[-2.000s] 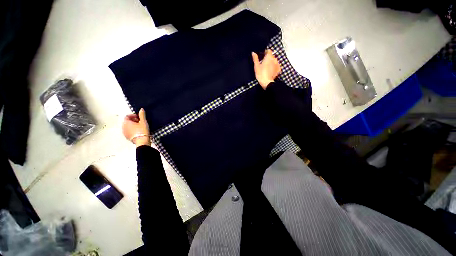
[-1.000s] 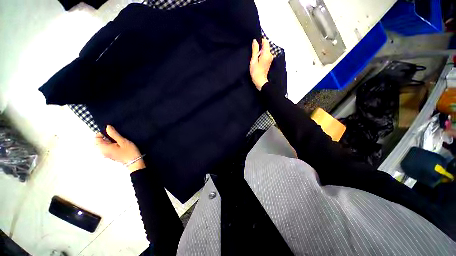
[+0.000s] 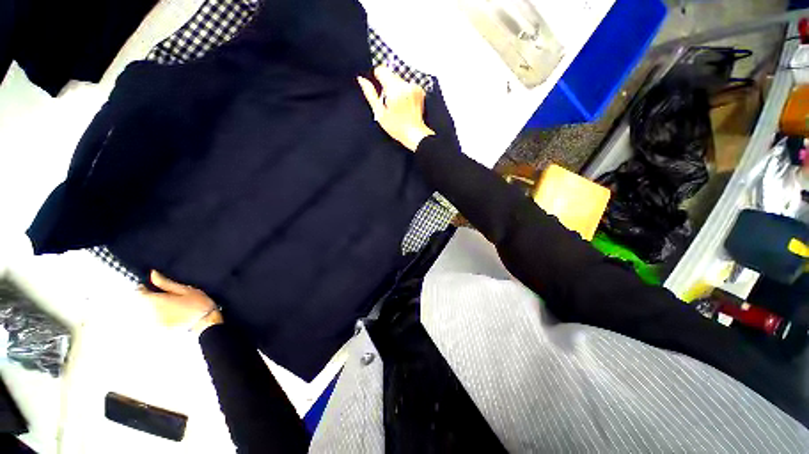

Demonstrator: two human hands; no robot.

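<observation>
A dark garment body (image 3: 257,177) lies flat on the white table in front of me, its checked lining (image 3: 206,32) showing at the neck, armholes and side edges. My right hand (image 3: 399,106) lies on its right edge by the checked armhole, fingers apart. My left hand (image 3: 180,301) rests at its lower left edge, fingers partly at the cloth; it looks open and holds nothing that I can see.
A black phone (image 3: 146,416) and a plastic bag with dark contents (image 3: 34,332) lie at left. A metal block (image 3: 519,37) is at the top right. Dark cloth (image 3: 71,35) is at the top left. Beyond the table's right edge are a blue bin (image 3: 593,66) and a wooden stool (image 3: 570,202).
The view has swung right. The checked strip across the garment's middle no longer shows; plain dark cloth covers it. Both hands stay at the garment's two side edges.
</observation>
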